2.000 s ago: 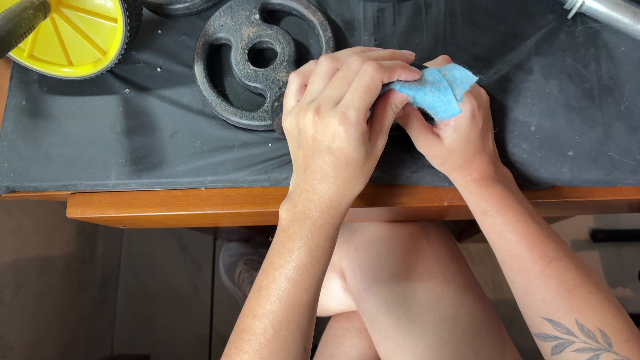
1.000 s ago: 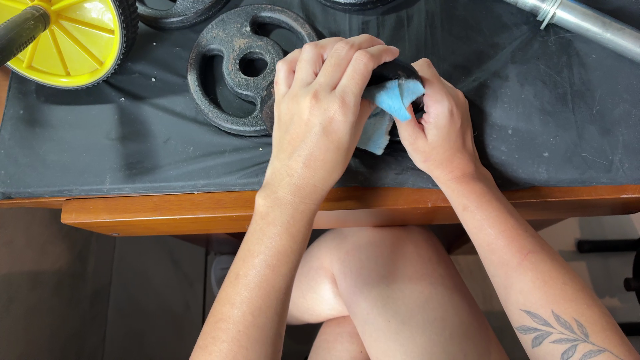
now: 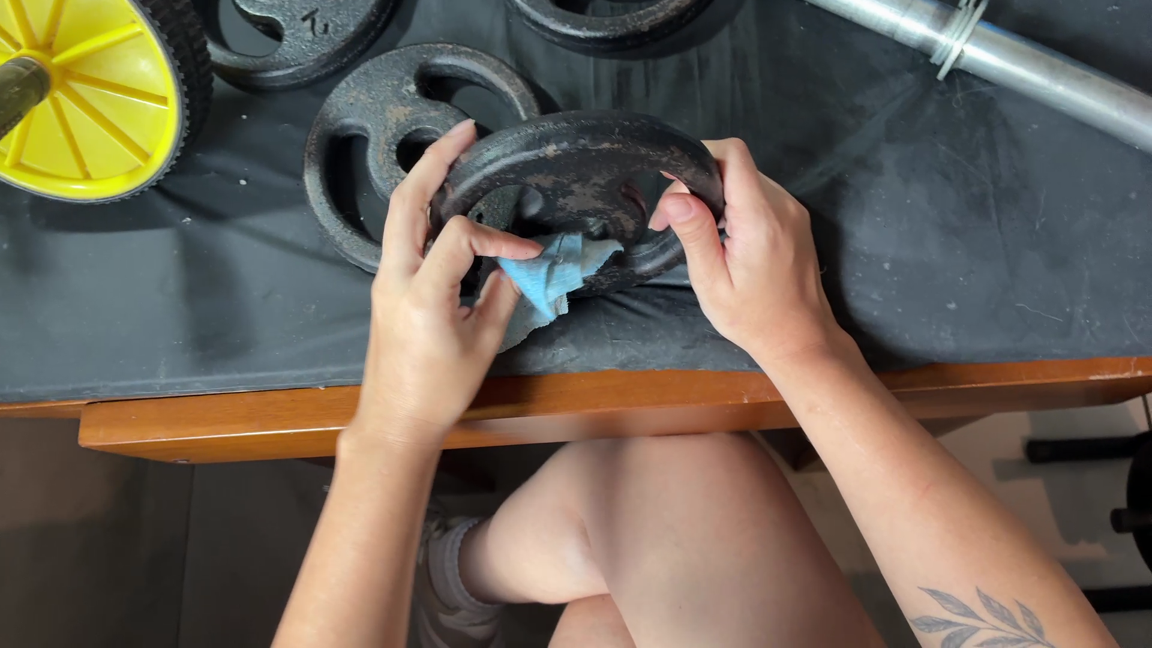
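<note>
A worn black cast-iron weight plate (image 3: 576, 148) is held tilted above the dark table cover, near the table's front edge. My left hand (image 3: 436, 288) pinches a blue cloth (image 3: 553, 270) between thumb and index finger, against the lower part of the plate's face, while other fingers touch the plate's left rim. My right hand (image 3: 756, 243) grips the right side of the plate, its thumb in front and fingertips at an opening. Just behind and left, a second weight plate (image 3: 387, 117) lies flat, partly covered by the held one.
A yellow ab wheel (image 3: 99, 108) with a black tread stands at the left. Two more weight plates (image 3: 306, 54) (image 3: 612, 27) lie at the back. A metal bar with a collar (image 3: 1035, 72) crosses the back right. The wooden table edge (image 3: 630, 400) runs above my crossed legs.
The held plate has turned so that its face and openings show. The blue cloth, earlier between my hands near the right one, is now in my left fingers at the plate's lower part.
</note>
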